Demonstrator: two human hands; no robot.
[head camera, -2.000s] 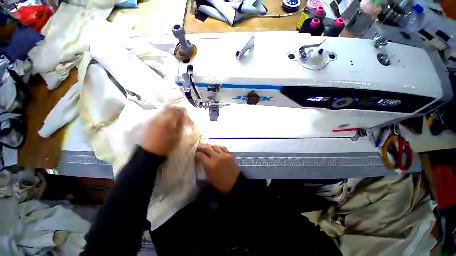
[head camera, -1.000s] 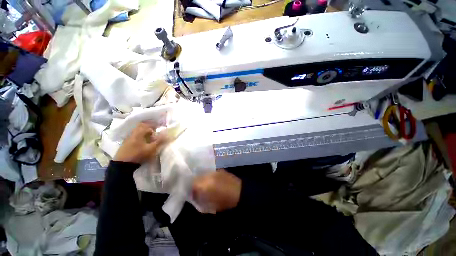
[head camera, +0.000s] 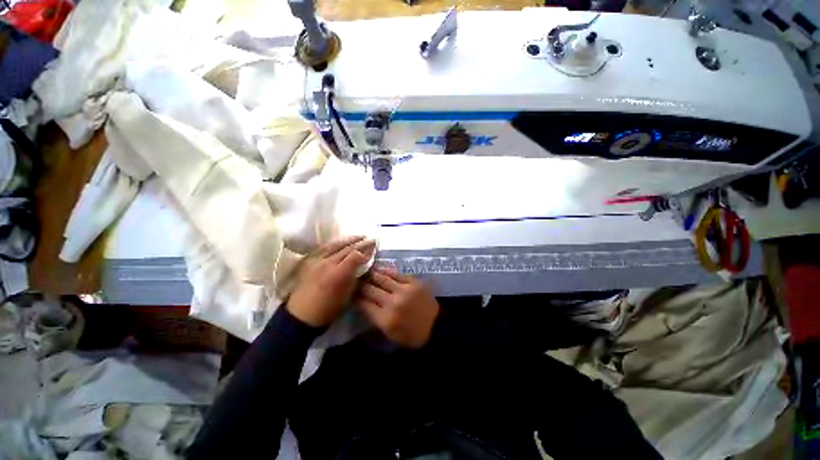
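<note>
Cream garment pieces (head camera: 211, 193) lie bunched on the machine bed left of the needle and hang over the table's front edge. My left hand (head camera: 333, 280) is shut on the cloth edge near the ruler strip. My right hand (head camera: 397, 305) is close beside it, its fingertips pinching the same edge just in front of the table edge. The presser foot (head camera: 382, 172) of the white sewing machine (head camera: 557, 99) stands beyond my fingertips. The cloth layers between my fingers are partly hidden.
Red and yellow handled scissors (head camera: 722, 241) lie at the machine's right end. Beige cloth (head camera: 701, 368) is heaped low at right. Pale cloth (head camera: 117, 395) is piled low at left. The grey ruler strip (head camera: 539, 260) runs along the table's front edge.
My hands have come together at the table's front edge; the left moved right, the right moved up. The cream cloth has shifted and now lies in a long fold to the left.
</note>
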